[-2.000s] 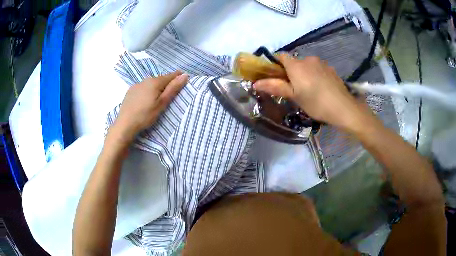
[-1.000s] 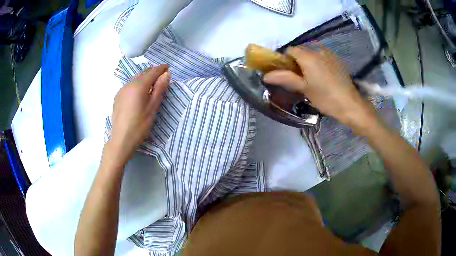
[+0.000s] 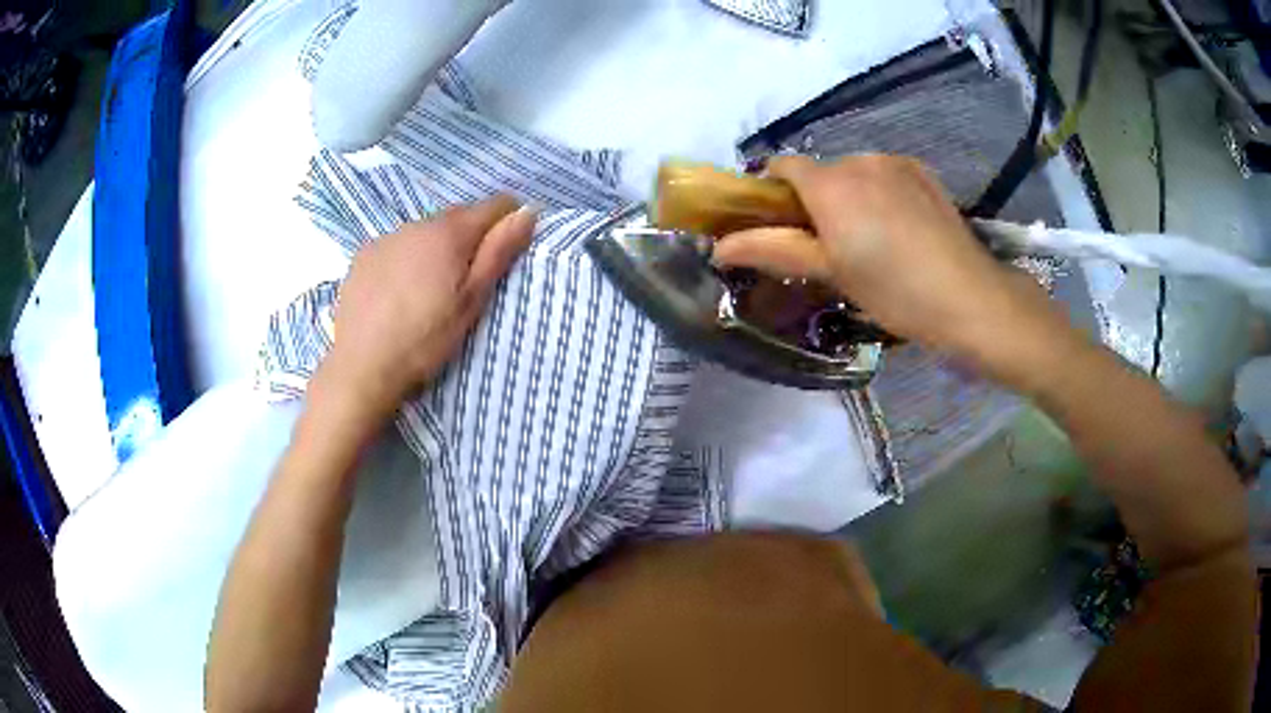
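Observation:
A white garment with thin dark stripes (image 3: 551,383) lies over the padded white board, partly bunched near my body. My right hand (image 3: 871,251) is closed around the tan wooden handle of the steam iron (image 3: 669,286). The iron's pointed tip faces up-left and its left edge is over the right side of the striped cloth. My left hand (image 3: 418,293) lies on the garment left of the iron, thumb and fingers close together at a fold. Whether it pinches the cloth is hidden.
A white sleeve arm (image 3: 390,77) stands at the upper left, beside a blue support (image 3: 140,223). A grey-brown rest pad (image 3: 948,153) lies at right under the whitish steam hose (image 3: 1129,248). A silvery pointed plate (image 3: 764,11) is at the top edge. The padded board (image 3: 181,543) extends lower left.
The iron has moved left and slightly down, back over the cloth's edge, after shifting right. My left hand has moved right along the garment, and more striped cloth shows left of it.

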